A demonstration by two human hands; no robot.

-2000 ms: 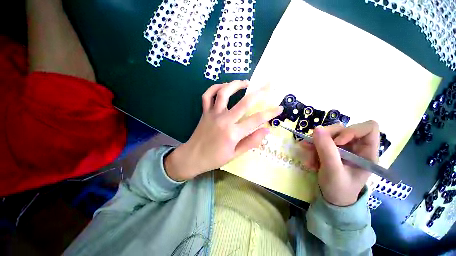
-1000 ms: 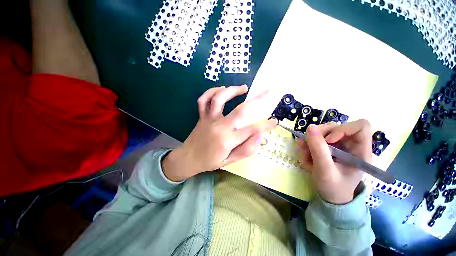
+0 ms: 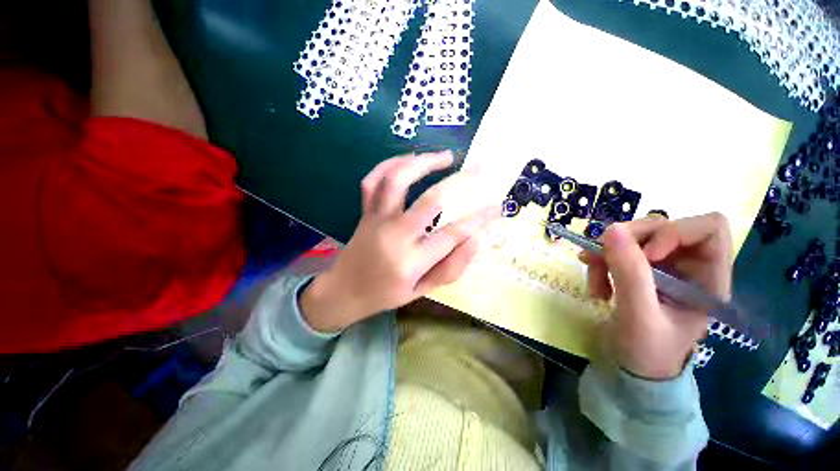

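Observation:
Black housings [image 3: 532,189] lie in a row on the pale work sheet [image 3: 635,101], with light rings around some round openings. My left hand [image 3: 396,244] is over the sheet's left edge, fingers apart, one fingertip beside the leftmost housing. A small dark spot shows between its fingers; I cannot tell what it is. My right hand [image 3: 659,290] holds the tweezers [image 3: 589,243] like a pen, their tip at the lower edge of the middle housings. My right fingers partly hide another housing. Tiny adhesive rings [image 3: 548,279] lie in rows below the housings.
Die-cut ring strips [image 3: 359,55] lie beyond the sheet at left, with more strips [image 3: 769,41] at far right and short pieces under my right hand. Loose housings [image 3: 810,179] are heaped at right, some on a second pale sheet [image 3: 810,396]. A person's red sleeve [image 3: 138,230] is at left.
My left fingertips have drawn back slightly from the leftmost housing. My right hand and the tweezers have moved right. The whole view has shifted a little.

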